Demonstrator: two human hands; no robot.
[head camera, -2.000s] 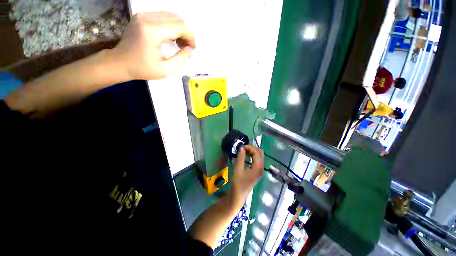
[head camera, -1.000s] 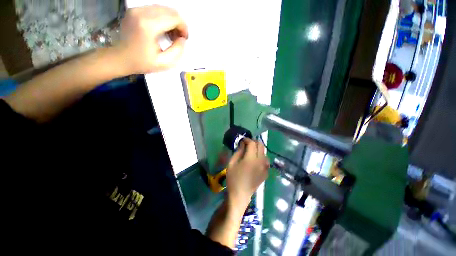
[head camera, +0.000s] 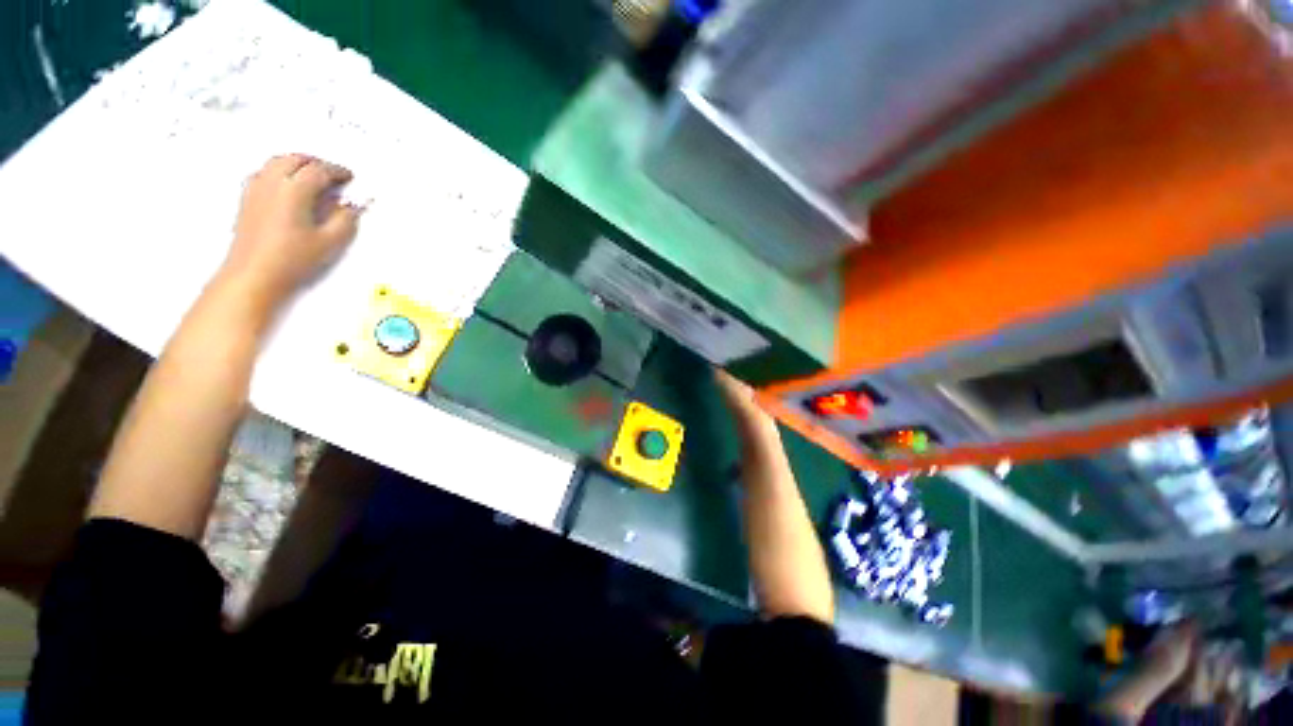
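My left hand (head camera: 295, 213) is over the white sheet (head camera: 185, 270), its fingers curled near small white pieces (head camera: 220, 85). I cannot tell if it holds one. My right forearm (head camera: 783, 518) reaches up behind the green press head (head camera: 709, 270), which hides the hand. The black round cup (head camera: 563, 349) on the green base shows a dark centre, with no white star visible. Yellow button boxes flank it on the left (head camera: 396, 335) and right (head camera: 650, 445).
The orange-edged control box (head camera: 1049, 383) and press head fill the upper right, close to the camera. Silver metal parts (head camera: 891, 546) are heaped on the green bench at right. Below left is a container of white pieces (head camera: 253, 496). Another person's hand (head camera: 1163, 667) shows at lower right.
The view has turned and shifted. My right hand has left the black cup and gone behind the press head. My left hand now reaches over the sheet, and the white star in the cup no longer shows.
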